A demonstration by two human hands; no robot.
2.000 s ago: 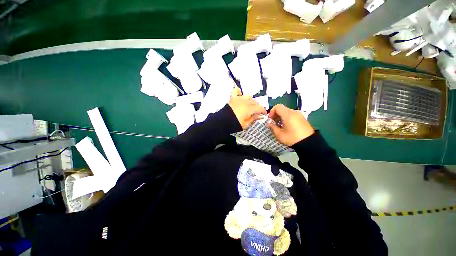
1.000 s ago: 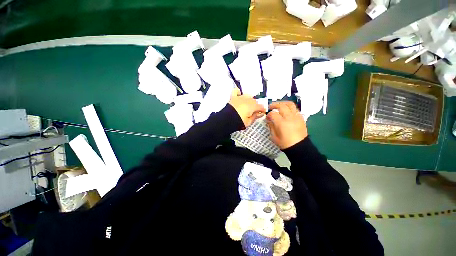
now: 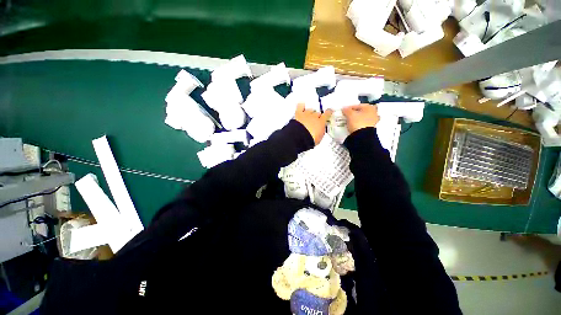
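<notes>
White security camera units [image 3: 229, 92] stand in a close row on the green bench. My left hand [image 3: 312, 122] and my right hand [image 3: 361, 117] are close together over the row, on either side of a white unit part [image 3: 338, 126]. The fingers of both hands are bent at its upper end. Whether a label is at the fingertips is too small to tell. A label sheet [image 3: 330, 165] with a printed grid lies below the hands, near my chest; what holds it cannot be seen. More white units [image 3: 298, 184] show beside it.
White label strips [image 3: 117, 178] lie at the left, by a label roll in a box [image 3: 80, 237]. A brown carton [image 3: 446, 161] with a ribbed parts tray [image 3: 492, 161] is at the right. White units [image 3: 424, 24] heap on cardboard [image 3: 332, 43] behind; a grey metal bar [image 3: 486, 64] crosses the upper right.
Both hands have moved up and away from my chest, over the row. More of the label sheet and the white units near my chest now show. The view has shifted slightly.
</notes>
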